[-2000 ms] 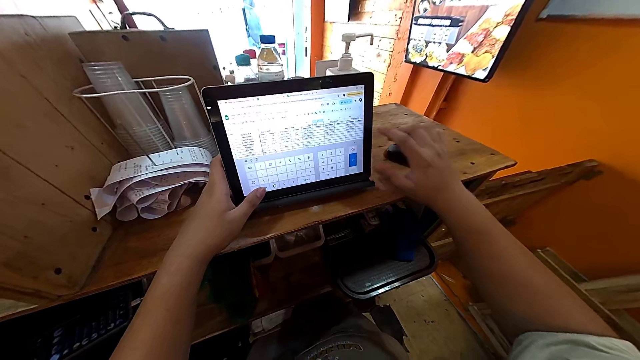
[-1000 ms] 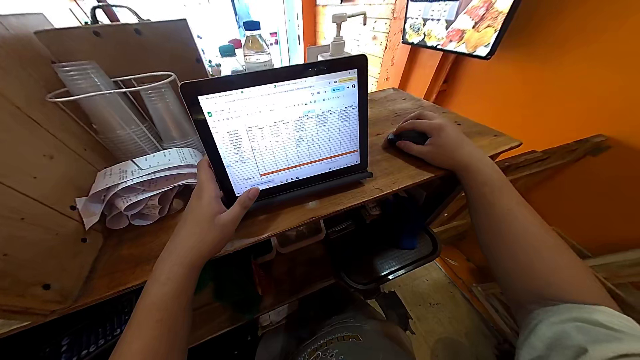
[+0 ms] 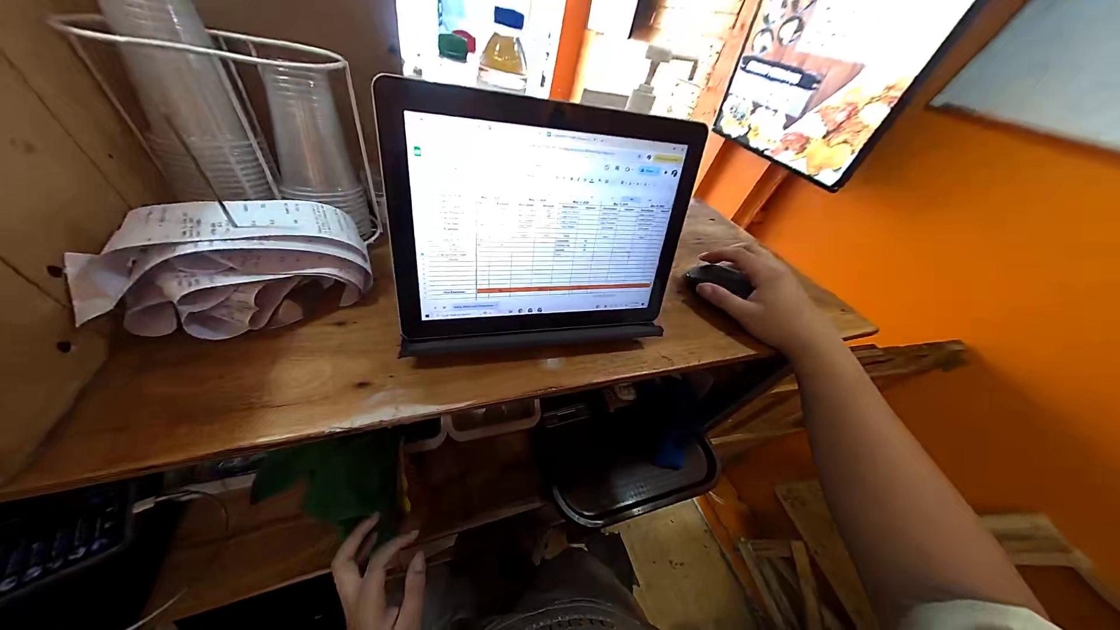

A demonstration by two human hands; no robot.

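Note:
A tablet computer (image 3: 542, 219) in a dark stand stands upright on the wooden counter (image 3: 350, 367), its screen showing a spreadsheet. To its right, my right hand (image 3: 761, 293) rests over a black computer mouse (image 3: 722, 280), fingers curled round it. My left hand (image 3: 378, 573) is below the counter's front edge, fingers apart and empty, just under a dark green cloth or bag (image 3: 337, 477). Left of the tablet lies a bundle of curled paper receipts (image 3: 236, 254) on a thin metal spike.
Stacked clear plastic cups (image 3: 206, 114) stand in a white wire rack (image 3: 289, 57) at the back left. Bottles (image 3: 503, 52) and a pump dispenser (image 3: 647, 79) are behind the tablet. A black tray (image 3: 630, 490) and a plastic container (image 3: 490, 420) sit beneath the counter. Wood pieces (image 3: 822, 542) lie lower right.
My left hand has left the tablet's left edge and dropped below the counter. My right hand, raised beside the tablet two seconds ago, came down onto the mouse. The on-screen keypad is gone.

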